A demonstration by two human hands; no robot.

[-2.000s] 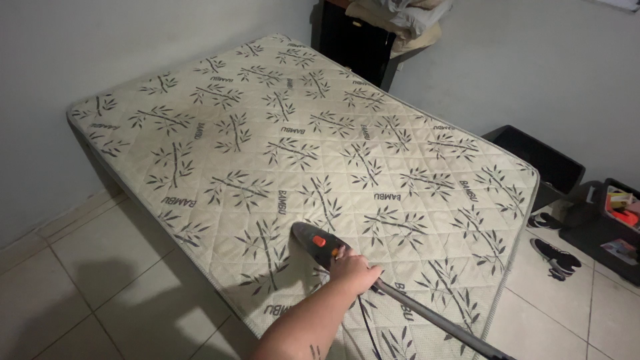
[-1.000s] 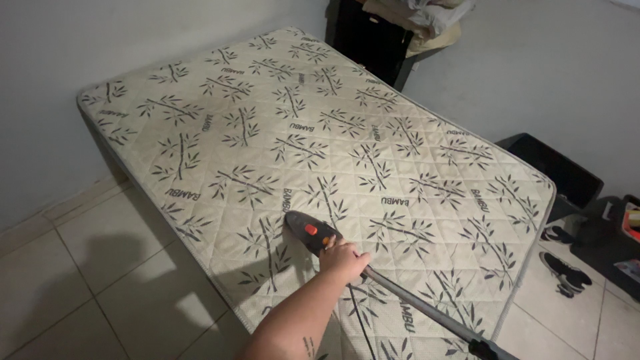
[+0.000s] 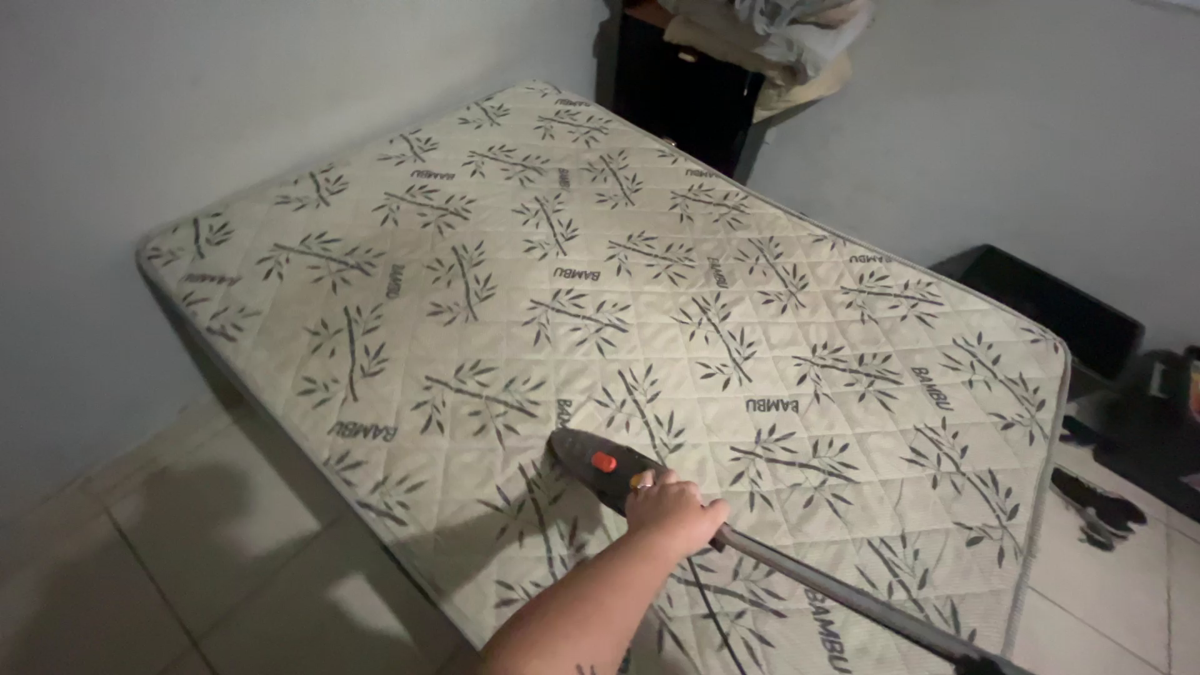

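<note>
My left hand (image 3: 675, 514) is closed around a narrow part of a dark corded tool (image 3: 589, 459), which looks like a stick vacuum cleaner with a red button. The tool's rounded end lies over the patterned quilted mattress (image 3: 581, 319), near its lower middle. From my hand a grey tube (image 3: 834, 591) slants down to the lower right, ending in a dark part at the frame edge. A thin black cord (image 3: 717, 614) runs down below the hand across the mattress. My right hand is out of view.
Behind the mattress stands a black cabinet (image 3: 689, 89) with cloths and bags (image 3: 797, 37) on it. A black bin (image 3: 1050, 309) lies by the right wall. Shoes (image 3: 1102, 502) rest on the tiled floor (image 3: 262, 544), beside dark items at the right edge.
My left hand keeps its hold on the tool. The tool's rounded end has moved slightly toward the mattress's left side, compared with two seconds ago.
</note>
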